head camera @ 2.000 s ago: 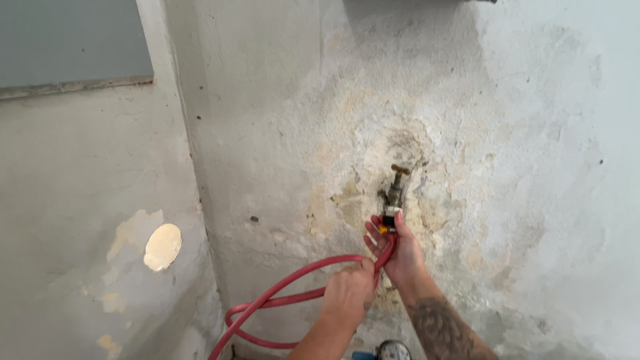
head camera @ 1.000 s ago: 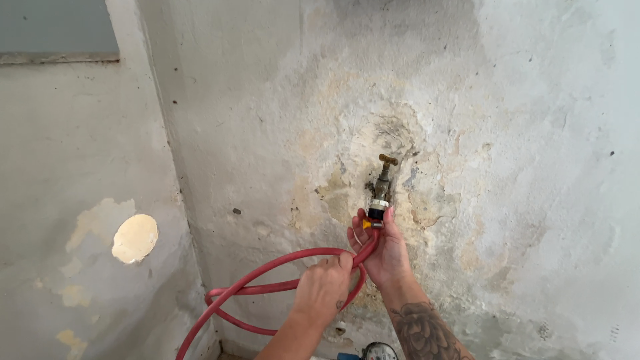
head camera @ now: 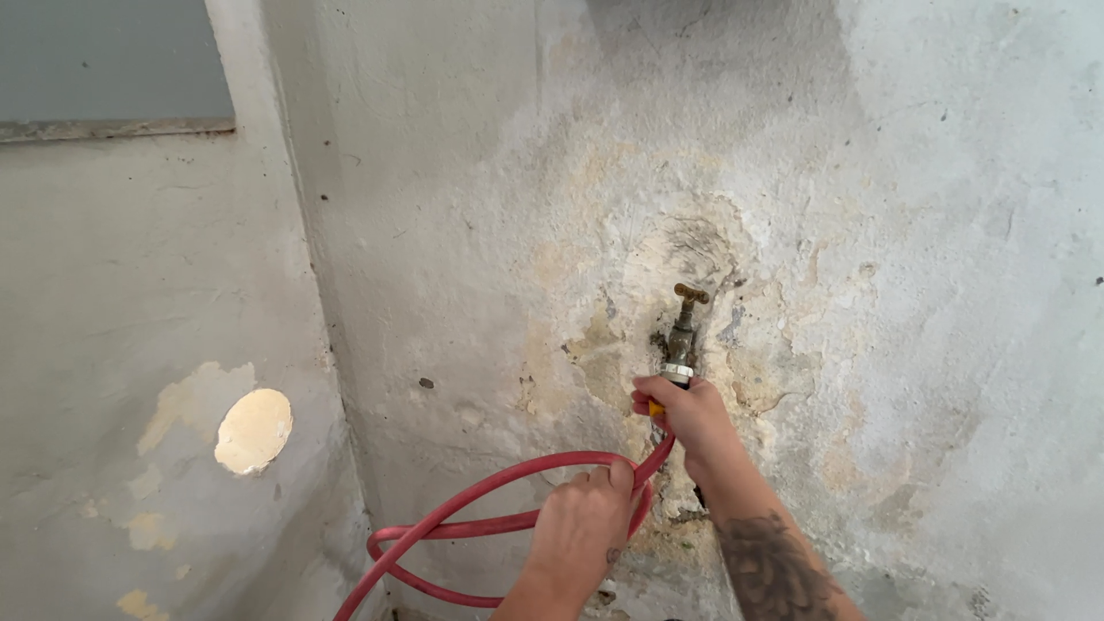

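Note:
A metal wall tap (head camera: 681,341) with a brass T-shaped handle (head camera: 692,293) stands out from the plaster. At its lower end is a pale ring (head camera: 677,372) with a black part just below. My right hand (head camera: 686,410) is closed around the hose connector there, and a bit of yellow (head camera: 656,408) shows between the fingers. The red hose (head camera: 483,487) runs down from that hand in loops to the lower left. Lower and to the left, my left hand (head camera: 582,517) grips the hose, its back to the camera.
Flaking plaster (head camera: 776,371) surrounds the tap. A wall corner (head camera: 319,285) runs down on the left. The side wall has a pale round patch (head camera: 254,431) and a grey panel (head camera: 112,60) with a rough ledge. A dark object (head camera: 707,3) juts in at the top edge.
My right hand has turned from palm up under the connector to back of the hand showing, with its fingers wrapped over the connector. My left hand stays on the hose.

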